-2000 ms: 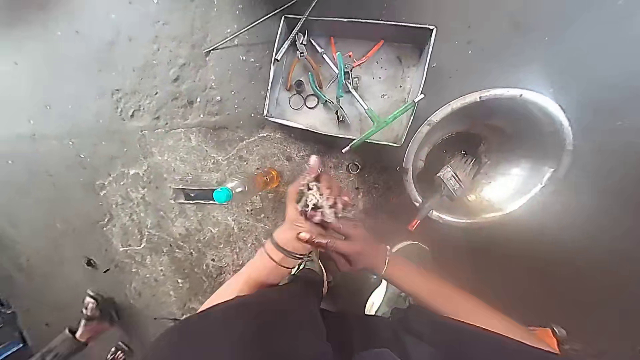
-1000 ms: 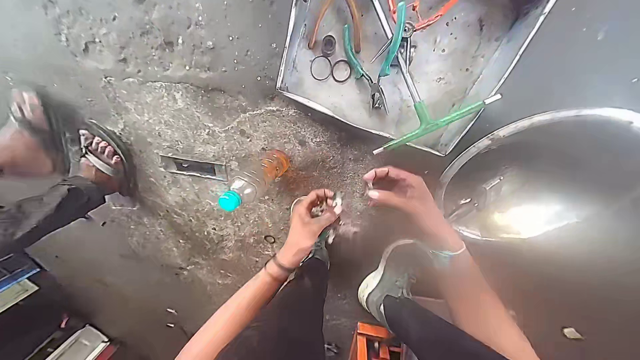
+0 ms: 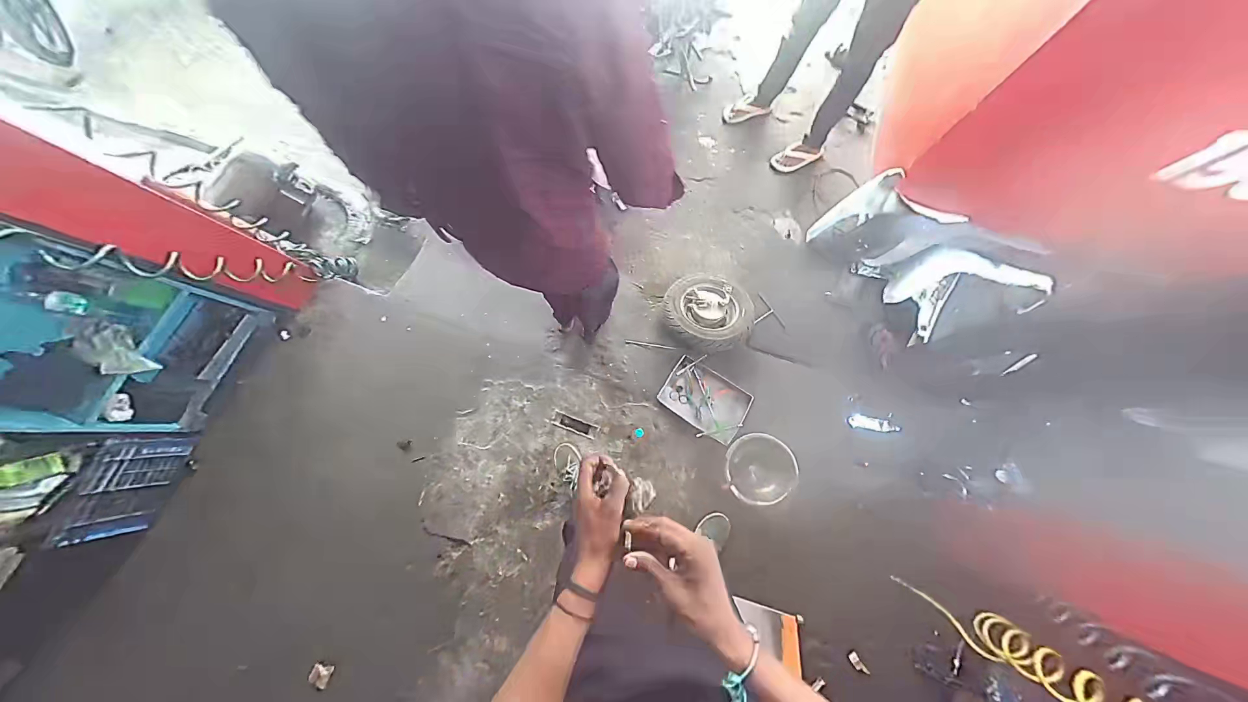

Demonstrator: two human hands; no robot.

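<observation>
My left hand [image 3: 600,502] is raised at the centre with its fingers curled around something small and dark that I cannot make out. Beside and below it, my right hand [image 3: 682,570] has thumb and fingertips close about a small pale piece [image 3: 629,538]. A whitish crumpled thing [image 3: 642,494] shows just right of my left hand; whether I touch it is unclear. Past my hands lie a metal tray [image 3: 733,421] with pliers and other tools, a round metal basin [image 3: 761,470] and a bottle's turquoise cap [image 3: 640,433].
A wheel with tyre [image 3: 708,310] lies beyond the tray. One person in dark maroon clothing [image 3: 546,146] stands ahead; another person's sandalled feet [image 3: 797,156] are farther back. Pale body panels [image 3: 916,253] are at right, a coiled yellow hose [image 3: 1024,648] at lower right, blue shelving [image 3: 146,361] at left.
The view has tilted up and widened. My hands, apart one second ago, are now close together. A standing person in maroon is now in view.
</observation>
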